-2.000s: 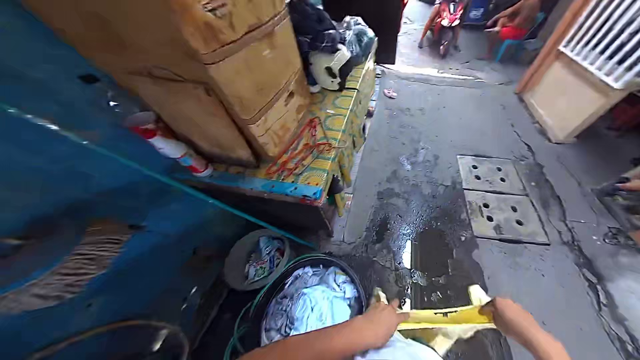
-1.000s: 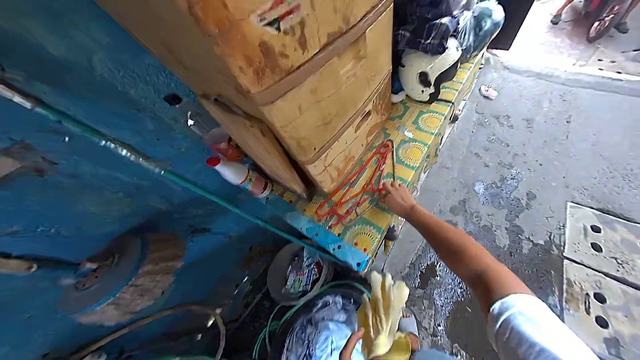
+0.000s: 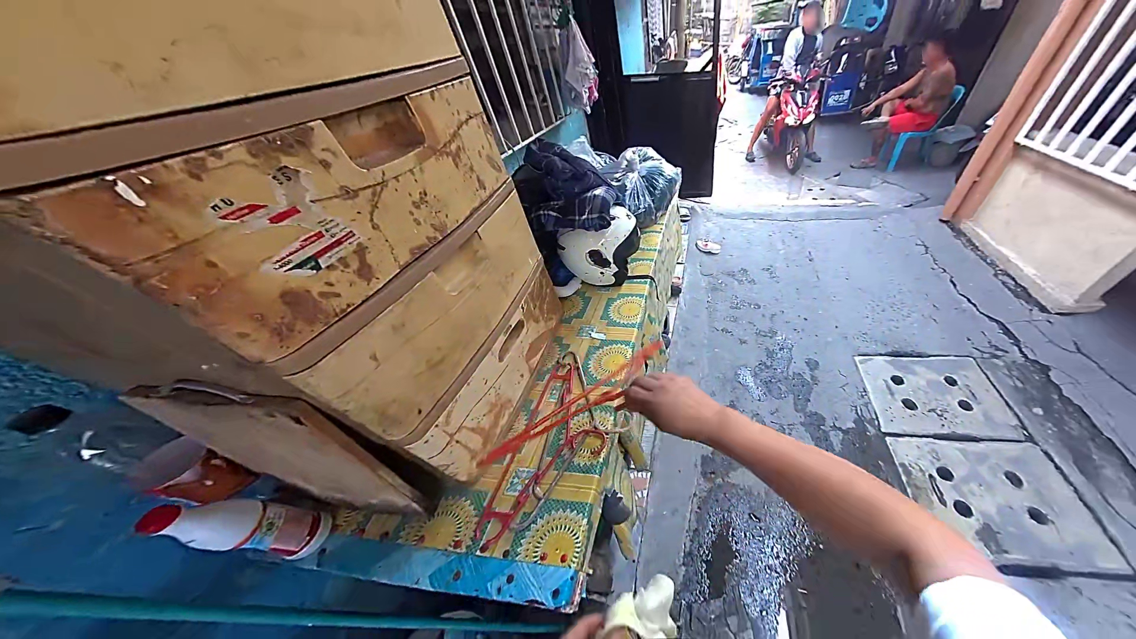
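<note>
My right hand (image 3: pixel 667 405) grips a red clothes hanger (image 3: pixel 559 415) at its near-right end, lifted just above the patterned yellow-green cover (image 3: pixel 626 311) of a bench. More red hangers (image 3: pixel 532 497) lie on the cover beneath it. At the bottom edge my left hand (image 3: pixel 584 627) shows only in part, closed on a pale yellow cloth item (image 3: pixel 646 611) that looks like a glove or garment. A white bottle with a red cap (image 3: pixel 235 525) lies left of the hangers.
A stained plastic drawer unit (image 3: pixel 390 257) stands on the bench. Behind it are a white helmet (image 3: pixel 599 248), dark clothing (image 3: pixel 568 182) and a full plastic bag (image 3: pixel 646 182). Perforated concrete covers (image 3: pixel 1003 497) are set in the alley floor. Farther off are a person on a red motorcycle (image 3: pixel 794 111) and a seated person (image 3: pixel 927 93).
My right hand let go of the yellow item, reached over to the bench and has raised a red hanger from the others. The view has swung toward the drawers.
</note>
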